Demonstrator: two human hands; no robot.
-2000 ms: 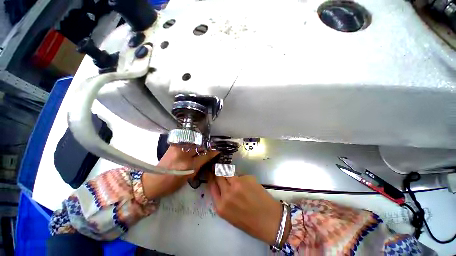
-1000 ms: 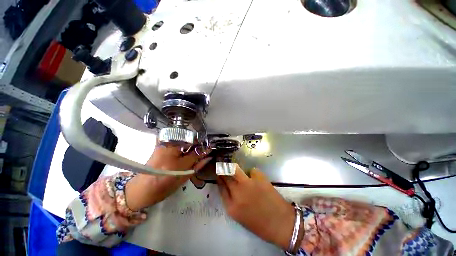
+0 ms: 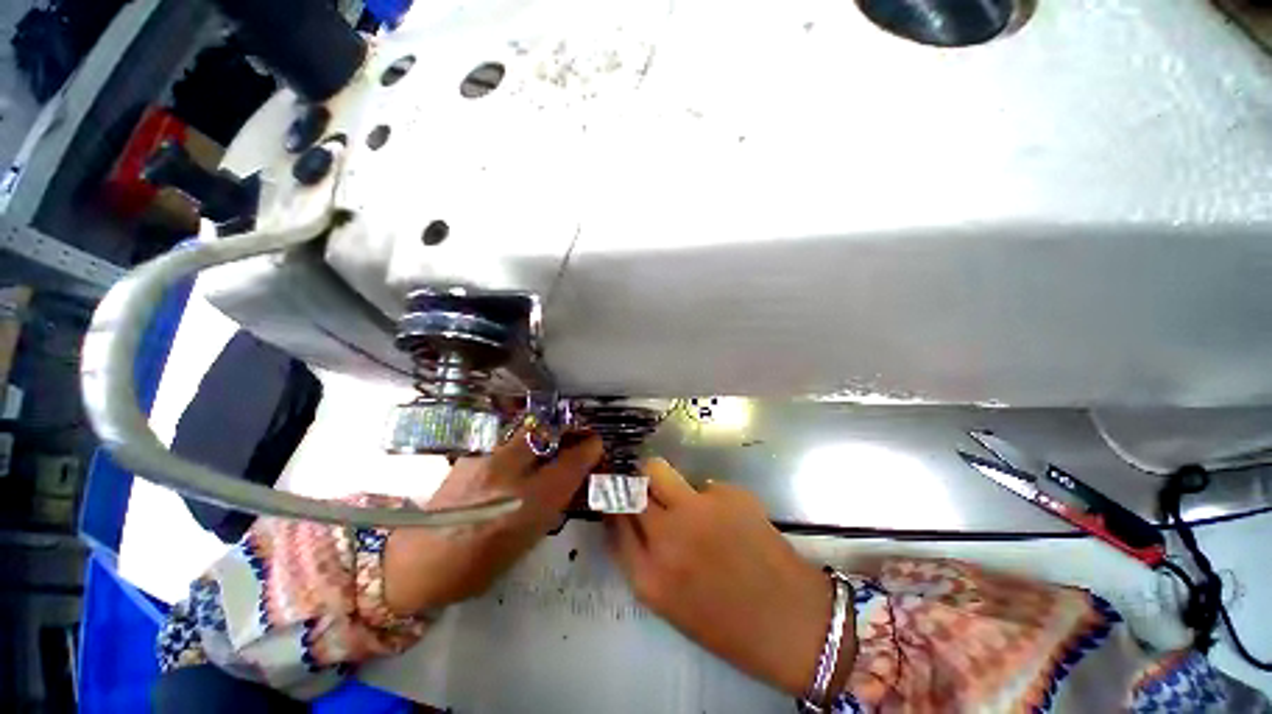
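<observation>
A small part of a black fabric piece (image 3: 597, 525) shows between my hands, under the sewing machine head. My left hand (image 3: 481, 519) is on its left side, fingertips close to the presser foot area and partly behind the tension parts. My right hand (image 3: 718, 561) is on its right side, with thumb and fingers pinching at the piece beside the small silver block. The needle and most of the piece are hidden by the machine parts and my fingers.
The white machine arm (image 3: 837, 181) spans the top. A pale curved guard (image 3: 119, 377) loops over my left wrist. A stack of black panels (image 3: 240, 426) lies left. Snips (image 3: 1067, 505) and a black cable (image 3: 1197, 558) lie right. A blue crate (image 3: 105, 635) stands left.
The view has shifted, so the machine head and guard sit further left. My hands have stayed close together at the black piece, which shows less between them.
</observation>
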